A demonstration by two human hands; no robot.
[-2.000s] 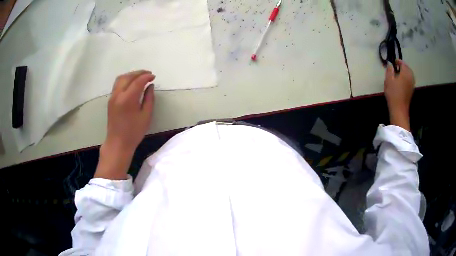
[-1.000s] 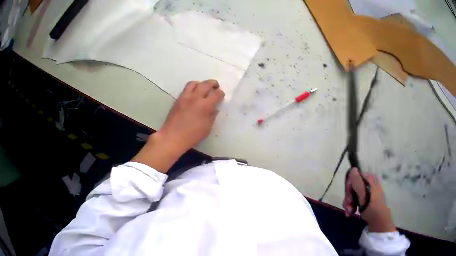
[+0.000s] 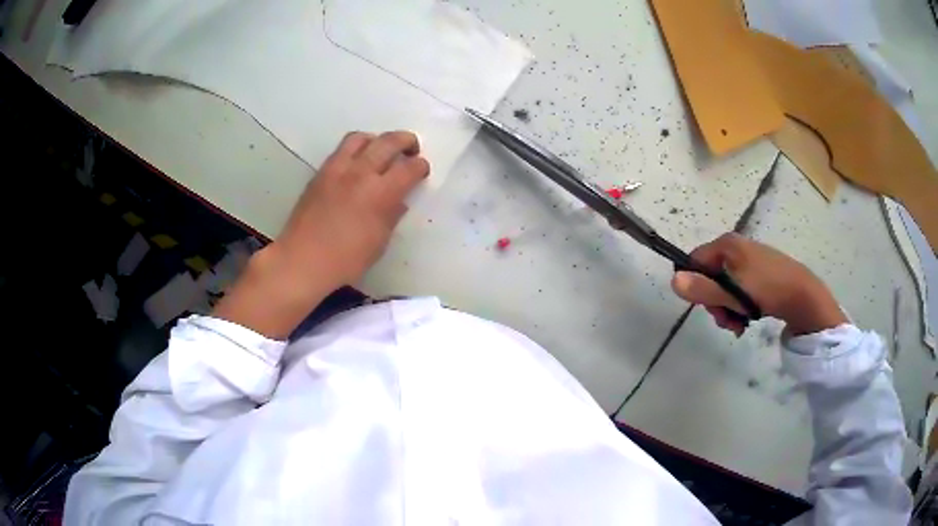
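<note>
White fabric [image 3: 237,62] lies flat at the upper left of the table, with a thin dark line drawn across it. My left hand [image 3: 355,205] rests on its near edge, fingers slightly curled; whether it pinches the cloth cannot be told. My right hand [image 3: 756,283] holds the long dark shears [image 3: 576,185] by the handles. Their blades look nearly closed, and the tips are at the fabric's right edge, by the drawn line. A red-capped pen [image 3: 503,243] lies on the table, partly hidden under the shears.
Tan card patterns [image 3: 720,82] lie at the upper right, with white sheets [image 3: 823,21] beside them. A black bar [image 3: 77,10] is at the top left. The pale table [image 3: 535,339] has a dark seam and a red edge. Scraps [image 3: 175,298] lie on the dark floor at left.
The shears have swung from pointing away to pointing left, and their tips have come to the fabric's edge. My right hand has moved up. My left hand stays at the cloth as the view shifts.
</note>
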